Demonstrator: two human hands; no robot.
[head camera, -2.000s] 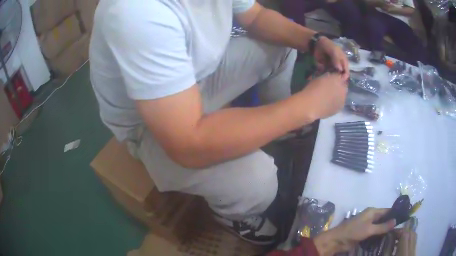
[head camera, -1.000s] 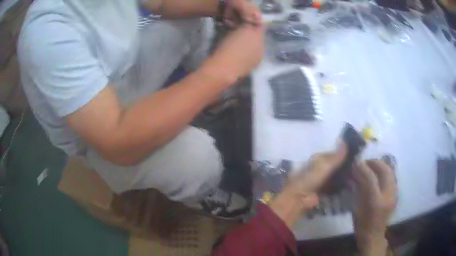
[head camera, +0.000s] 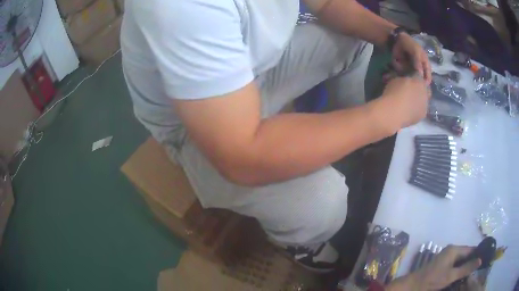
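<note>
My left hand (head camera: 441, 269) is at the lower right, closed around a black cable bundle (head camera: 487, 250) whose yellow ends stick out to the right. Black rods with white tips (head camera: 424, 257) lie on the table just behind my left hand. A bagged cable set (head camera: 382, 254) with black loops and yellow bits lies near the table edge, left of my hand. My right hand cannot be made out; it is out of the picture or cut off by the lower edge.
A row of black rods (head camera: 433, 165) lies mid-table. Small-parts bags (head camera: 493, 217) and dark bagged parts (head camera: 448, 92) lie beyond. A seated person in a light shirt (head camera: 205, 51) holds something dark at the table's left edge. A cardboard carton (head camera: 159, 176) stands beneath them.
The view swung right and back. One second ago both my hands were around the cable bundle in view; now only my left hand shows with it, lower right.
</note>
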